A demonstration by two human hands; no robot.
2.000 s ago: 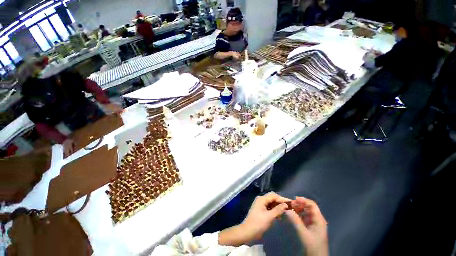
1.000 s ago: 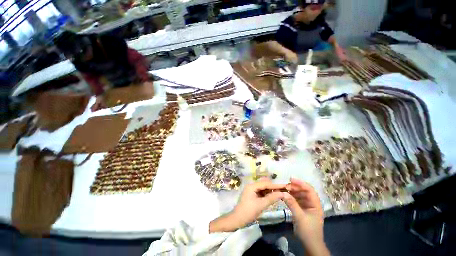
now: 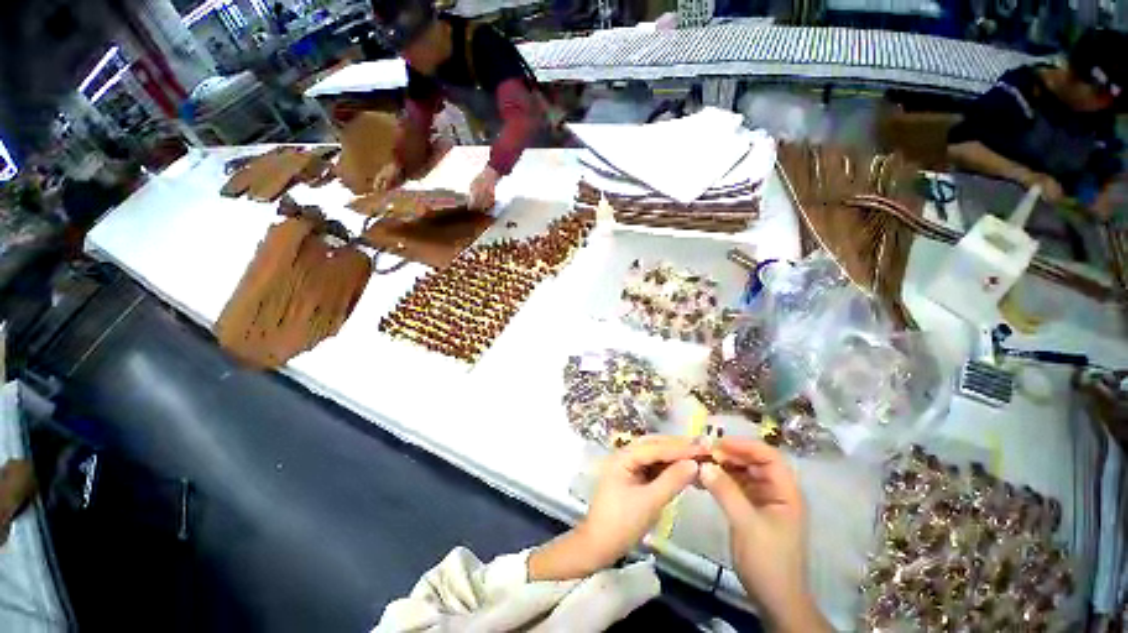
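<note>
My left hand (image 3: 625,498) and my right hand (image 3: 757,501) meet fingertip to fingertip above the table's front edge. Between them they pinch a small metal fitting (image 3: 708,440), mostly hidden by the fingers. A round heap of loose fittings (image 3: 615,396) lies just behind my left hand. More loose fittings (image 3: 669,301) lie further back, and another wide spread of fittings (image 3: 971,544) is at the right front. Brown-and-gold fittings stand in tight rows (image 3: 476,297) left of centre.
A clear plastic bag (image 3: 854,359) lies right of the heaps. Behind are white-topped layered panels (image 3: 680,161) and a white box-shaped dispenser (image 3: 986,266). Brown bag panels (image 3: 293,291) lie at left. One person (image 3: 476,93) works across the table, another (image 3: 1039,124) at the right. A yellow strip (image 3: 668,519) is near my hands.
The view has swung and moved closer to the table, so the heaps and plastic bag are larger and my hands are over its edge. Both hands keep the fitting pinched between their fingertips.
</note>
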